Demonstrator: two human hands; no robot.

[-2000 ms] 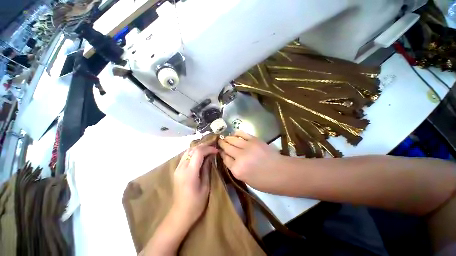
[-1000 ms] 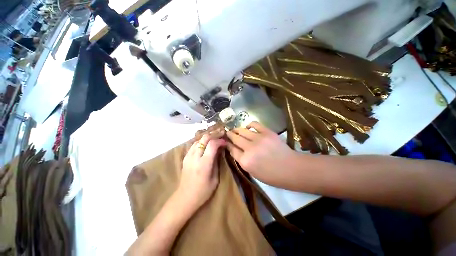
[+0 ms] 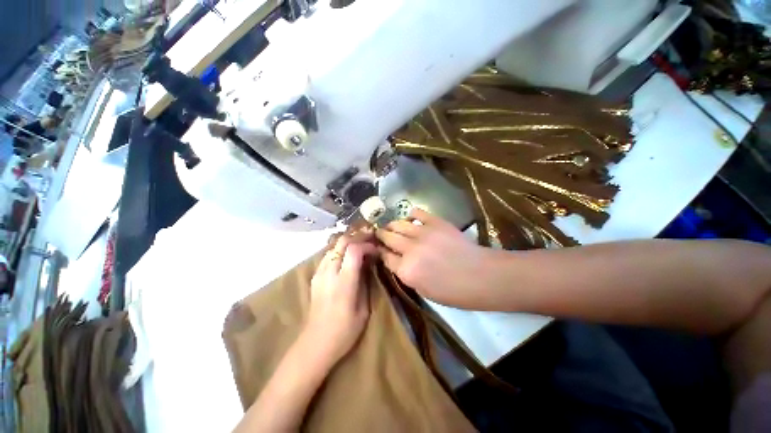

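Observation:
A tan-brown fabric panel (image 3: pixel 372 372) lies on the white table and hangs over its front edge. My left hand (image 3: pixel 340 292) rests on the panel with its fingertips pinching the top edge near the presser foot (image 3: pixel 362 218). My right hand (image 3: pixel 435 260) is just right of it, fingertips on the same edge and the zipper. The narrow dark-brown zipper (image 3: pixel 440 330) trails down from between my hands along the panel. The white sewing machine head (image 3: pixel 262 161) is above. The exact needle point is hidden by my fingers and the foot.
A fan of brown zippers with gold teeth (image 3: pixel 524 161) lies right of the needle, under the machine arm. A dark brown panel stack (image 3: pixel 80 364) hangs at far left. A gold-brown heap (image 3: pixel 735 63) is at far right, and a blue bin (image 3: pixel 719 224) is below the table.
The camera view has shifted a little. Both hands have stayed at the presser foot; the panel's top edge sits slightly closer under my fingers, with little other visible movement.

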